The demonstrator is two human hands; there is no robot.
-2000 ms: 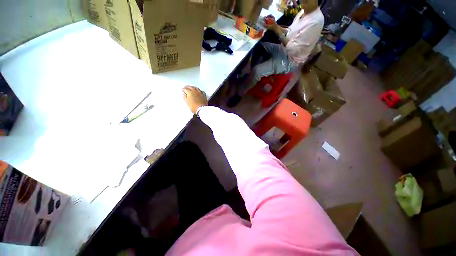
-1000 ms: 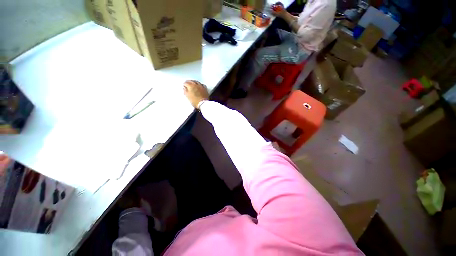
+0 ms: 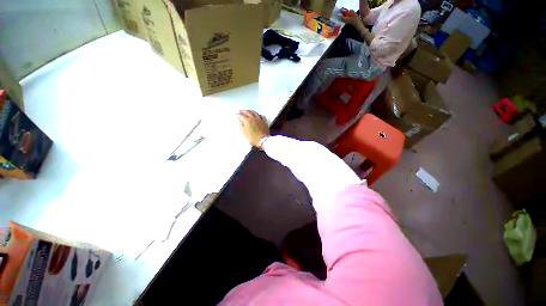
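Note:
My right hand (image 3: 254,127) rests palm down on the white bench near its edge, at the end of a pink sleeve, and nothing shows in it. Its fingers are slightly curled and blurred. My left hand is out of the picture. A printed retail box with an orange top (image 3: 48,269) lies at the lower left, cut off by the edge. Another dark printed box (image 3: 24,142) stands at the left edge. A slim greenish tool, maybe a knife (image 3: 190,146), lies on the bench (image 3: 120,119) beside a thin dark rod (image 3: 187,135).
A brown carton (image 3: 223,51) stands at the far side with more behind it. A dark strap-like thing (image 3: 280,46) lies beyond my hand. A person in a pale top (image 3: 392,30) sits farther along the bench. A red stool (image 3: 374,143) and open cartons (image 3: 413,107) are right.
The view has shifted, so the bench and boxes sit farther right in the picture, and more of the lower-left box's orange top shows. My right hand has stayed on the bench.

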